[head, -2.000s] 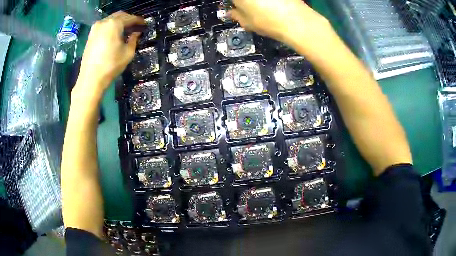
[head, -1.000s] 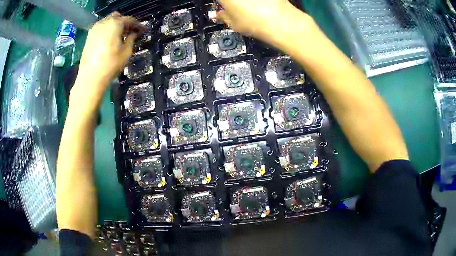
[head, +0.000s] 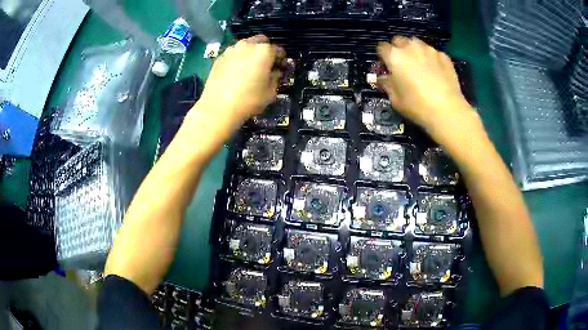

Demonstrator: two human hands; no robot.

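Observation:
A black blister tray (head: pixel 348 235) lies in front of me, four pockets across, with a circuit board in each pocket that shows. The boards, such as this one (head: pixel 324 156), are squarish and silvery with a dark round centre. My left hand (head: pixel 248 74) is over the tray's far left pocket, fingers curled down; its fingertips are blurred and I cannot tell if they hold anything. My right hand (head: pixel 419 77) is over the far row on the right, fingers bent down by a board; what is under them is hidden.
Stacked filled black trays (head: pixel 342 27) stand beyond the working tray. Clear blister trays lie left (head: pixel 80 213) and right (head: pixel 551 122). A clear plastic bag (head: pixel 103 97), a water bottle (head: pixel 174 37) and a dark smartphone (head: pixel 177 106) are at the left. More boards (head: pixel 177 306) show at lower left.
The view has shifted, so the tray sits further right and lower, and the stack beyond it shows more. My right hand is now fully in view; both hands stay over the far row.

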